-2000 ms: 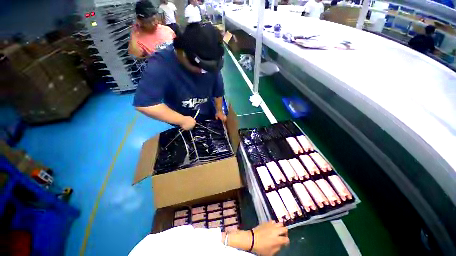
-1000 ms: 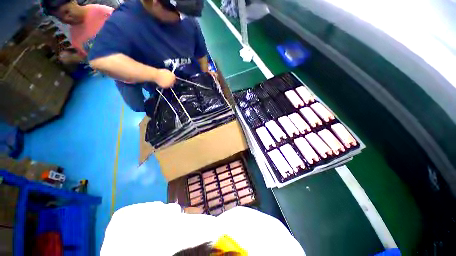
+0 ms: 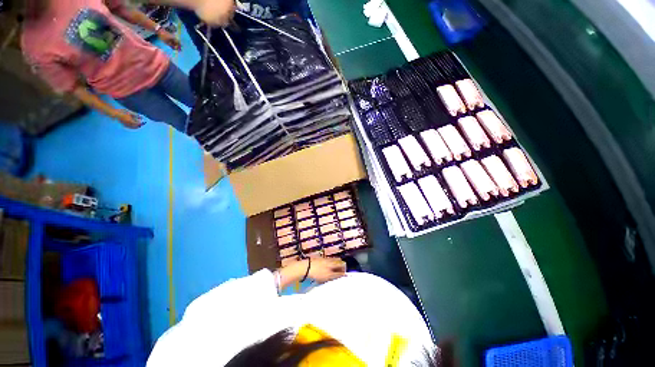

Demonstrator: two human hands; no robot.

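Flat pink pieces (image 3: 463,186) lie in rows in a black blister tray (image 3: 402,93) on a tray stack; its back-left pockets hold no pink pieces. Below the bench edge, a lower carton (image 3: 260,240) holds a tray with rows of pink pieces (image 3: 307,233). My left hand (image 3: 323,269), with a black band at the wrist, is at the near edge of these pieces. Its fingertips are beside a small dark thing, and I cannot tell whether it grips anything. My right hand is not in view.
A person's hand (image 3: 215,11) is at the straps of a bundle of black trays (image 3: 269,107) above an open cardboard carton (image 3: 302,175). A person in pink (image 3: 108,50) stands left. Blue baskets lie on the bench (image 3: 460,21) and at its near edge (image 3: 528,353). A blue rack (image 3: 133,287) stands left.
The strapped bundle has risen out of the carton. My left hand, at the tray stack's near corner two seconds ago and hidden one second ago, now shows at the lower carton. The view has tilted down.
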